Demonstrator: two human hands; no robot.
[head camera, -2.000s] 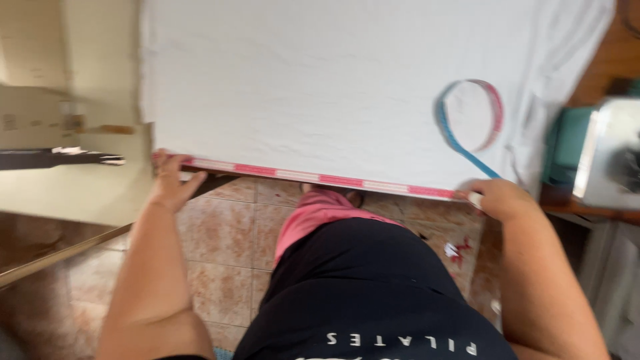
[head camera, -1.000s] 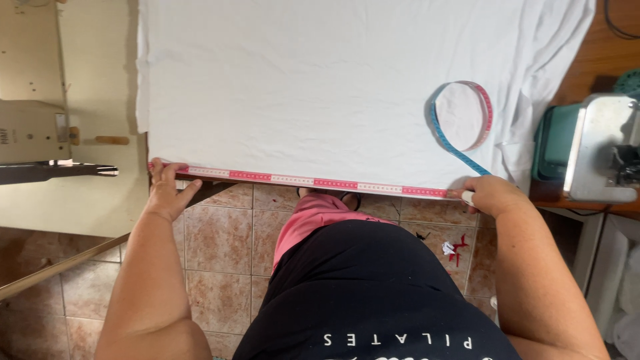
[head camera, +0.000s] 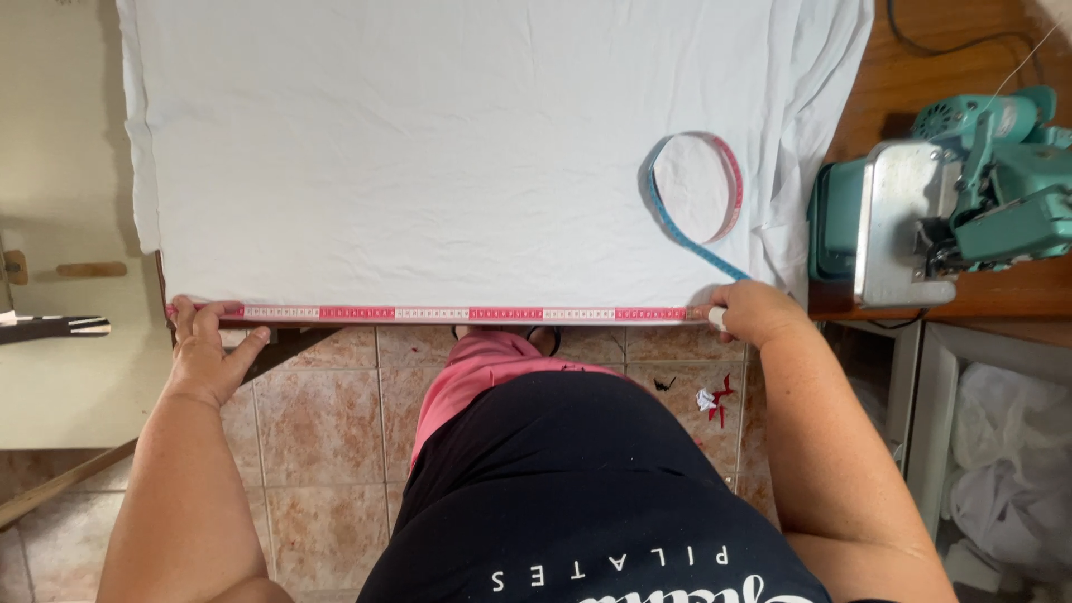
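White fabric (head camera: 435, 151) lies spread over a table, with gathered folds at its right side. Along its near edge a pink-and-white tape measure (head camera: 431, 314) is stretched straight. My left hand (head camera: 205, 347) presses the tape's left end down at the fabric's corner, fingers spread on top and thumb apart. At the right, my right hand (head camera: 754, 314) pinches the tape near the same edge. Beyond that hand the tape shows its blue side and curls into a loop on the fabric.
A green sewing machine (head camera: 988, 193) with a metal plate stands on the wooden table at right. Black-handled scissors or a similar tool (head camera: 54, 327) lie on the pale surface at left. Scraps (head camera: 712, 400) lie on the tiled floor; a bin of white material (head camera: 1005, 435) is at lower right.
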